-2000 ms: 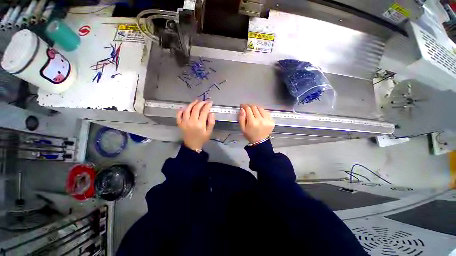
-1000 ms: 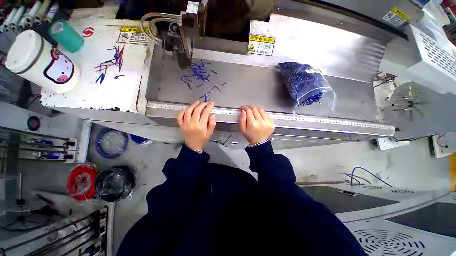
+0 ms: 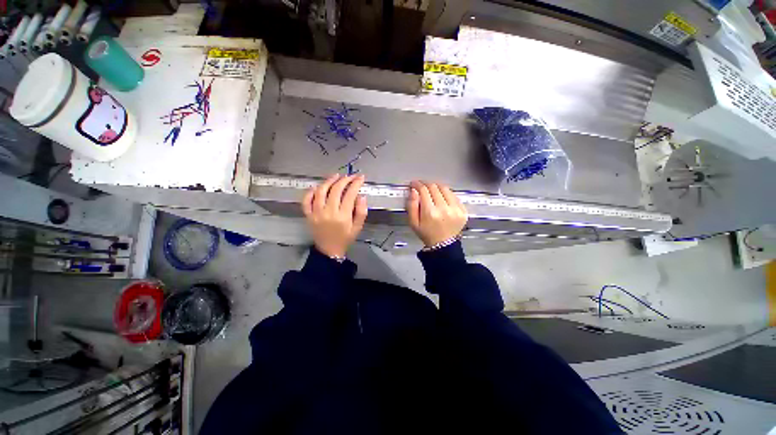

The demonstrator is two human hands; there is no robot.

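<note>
My left hand and my right hand rest side by side, fingers over the ruler scale on the front edge of the grey metal tray. Both hold nothing; their fingers lie slightly apart. Short cut blue wires lie loose in the left part of the tray, a few of them just behind my left fingers. A clear plastic bag packed with blue wires lies in the tray to the right, its mouth towards me.
Red and blue wire pieces lie on the white cabinet top, with a white tumbler and teal cylinder. The dark machine head is behind the tray. Red and black wire coils are at floor left.
The metal machine part with hoses above the tray's left end has moved back and up, uncovering the tray's rear wall. My hands stay in place.
</note>
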